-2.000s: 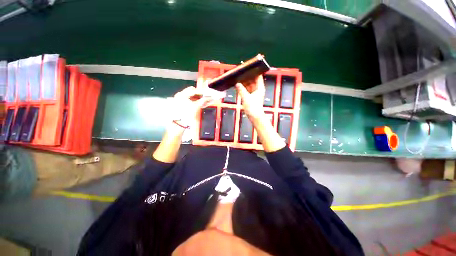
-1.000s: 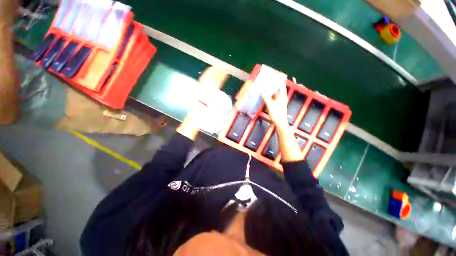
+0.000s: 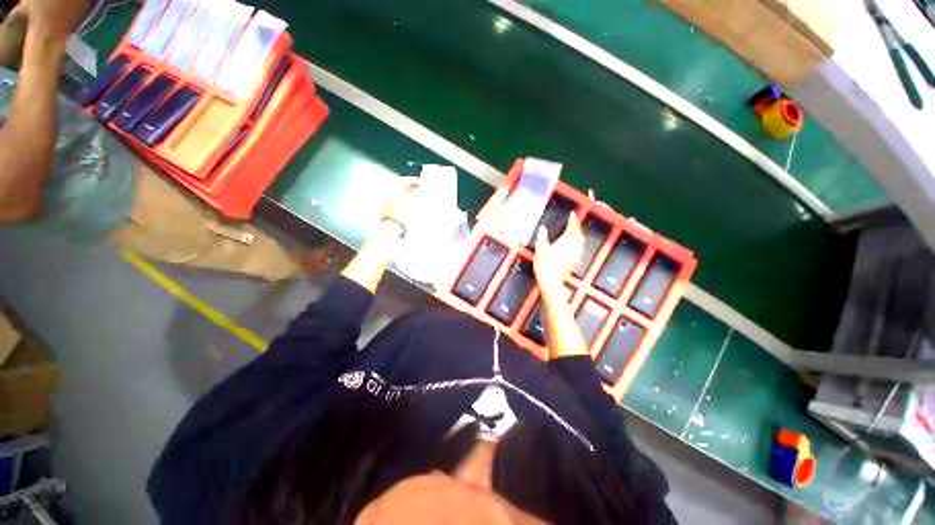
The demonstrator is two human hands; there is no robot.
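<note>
A red tray (image 3: pixel 672 297) with two rows of slots holds flat black devices (image 3: pixel 618 265). A device in a whitish plastic bag (image 3: pixel 531 203) lies in its back-left slot and overhangs the rim. My right hand (image 3: pixel 559 254) is over the tray, thumb and fingers at the edges of the black device beside the bagged one. That device still looks to be in its slot. My left hand (image 3: pixel 398 210) is at a loose pile of white, glary bags (image 3: pixel 436 241) left of the tray. Glare hides its fingertips and whether they hold a bag.
Stacked red trays (image 3: pixel 241 179) stand at left, the top one with bagged and bare devices. Another person's arm (image 3: pixel 31 123) is at far left. An orange-blue roll (image 3: pixel 793 458) lies at the bench's front edge. A similar yellow roll (image 3: pixel 781 115) and dark-green-handled pliers (image 3: pixel 900 51) show upper right.
My right hand has moved off the bagged device, to the black device on its right. My left hand has drawn back a little over the bag pile. The bagged device now lies in the tray.
</note>
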